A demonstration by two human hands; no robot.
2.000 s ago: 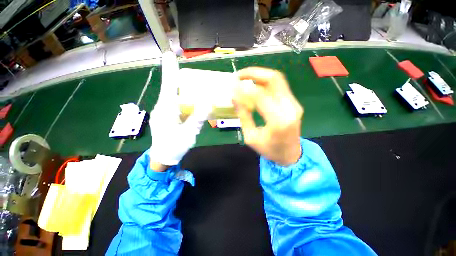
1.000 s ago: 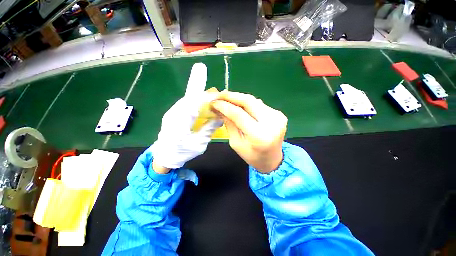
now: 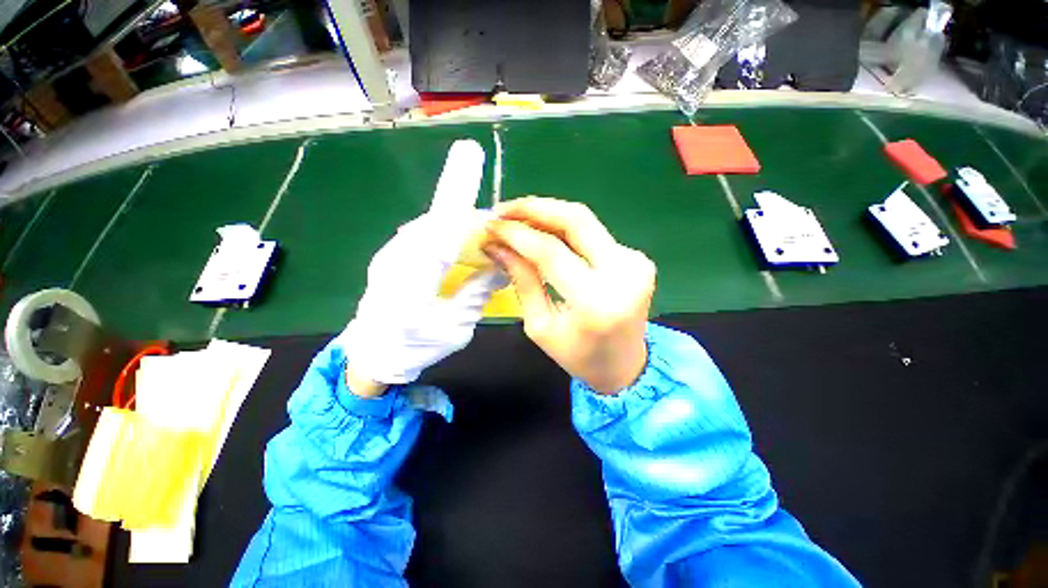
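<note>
My left hand [image 3: 420, 281], in a white glove, holds a yellow backing sheet [image 3: 501, 303] over the near edge of the green belt, its index finger pointing up. My right hand [image 3: 580, 287] is bare. Its thumb and fingertips are pinched together at the sheet's upper edge, touching the gloved fingers. Most of the sheet is hidden by both hands. Whether a small label is between the right fingertips cannot be seen.
Units lie on the green belt [image 3: 598, 172], one at left [image 3: 234, 271], several at right [image 3: 791, 234]. A red foam pad [image 3: 715, 149] lies farther back. Spare sheets [image 3: 144, 465], a tape roll [image 3: 48, 333] and a red loop [image 3: 129, 373] are at left on or beside the black mat [image 3: 896, 448].
The hands have come lower and closer together, and the sheet is now folded or tilted between them, mostly hidden. The belt's units and foam pads have shifted left.
</note>
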